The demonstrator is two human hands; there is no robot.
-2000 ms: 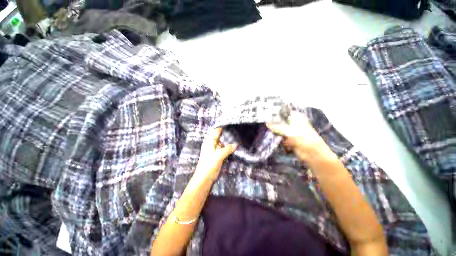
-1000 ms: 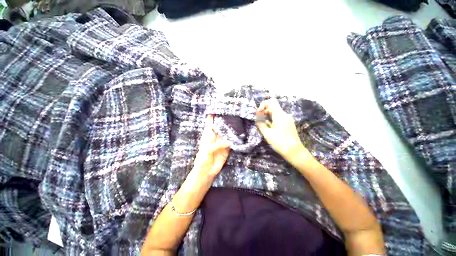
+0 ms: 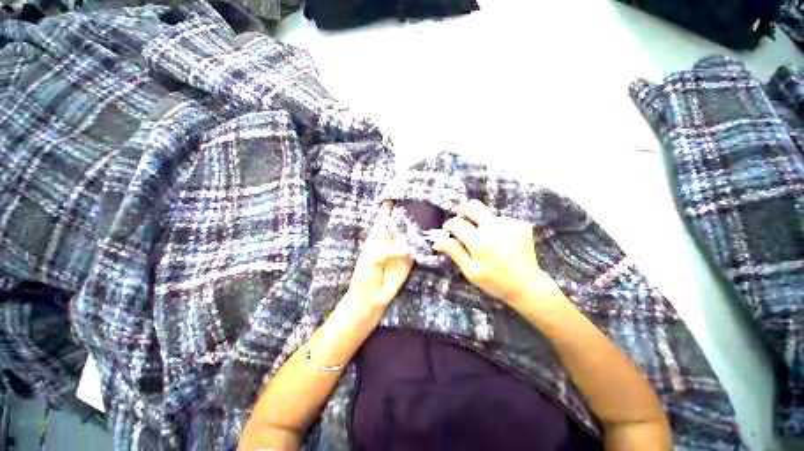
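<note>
A fuzzy grey, blue, white and purple plaid coat [image 3: 494, 313] lies in front of me with its dark purple lining [image 3: 441, 388] showing near the bottom. A small ring-like plaid opening [image 3: 423, 189], purple inside, faces me at the centre. My left hand [image 3: 383, 260] grips its left edge, the fingers partly inside and hidden. My right hand [image 3: 485, 251] is at its right side with bent fingers. A small silvery tip [image 3: 430, 236] shows at the right fingertips; the rest of that tool is hidden in the hand.
Heaped plaid coats [image 3: 234, 203] fill the left side. Folded plaid pieces [image 3: 727, 167] lie at the right. Dark garments [image 3: 388, 11] sit at the far edge of the white table [image 3: 494, 79], with more dark cloth [image 3: 705, 18] at the far right.
My right hand has moved from the opening's upper right edge down to its lower right, and a silvery tip now shows there. My left hand stays on the left edge. The opening looks narrower.
</note>
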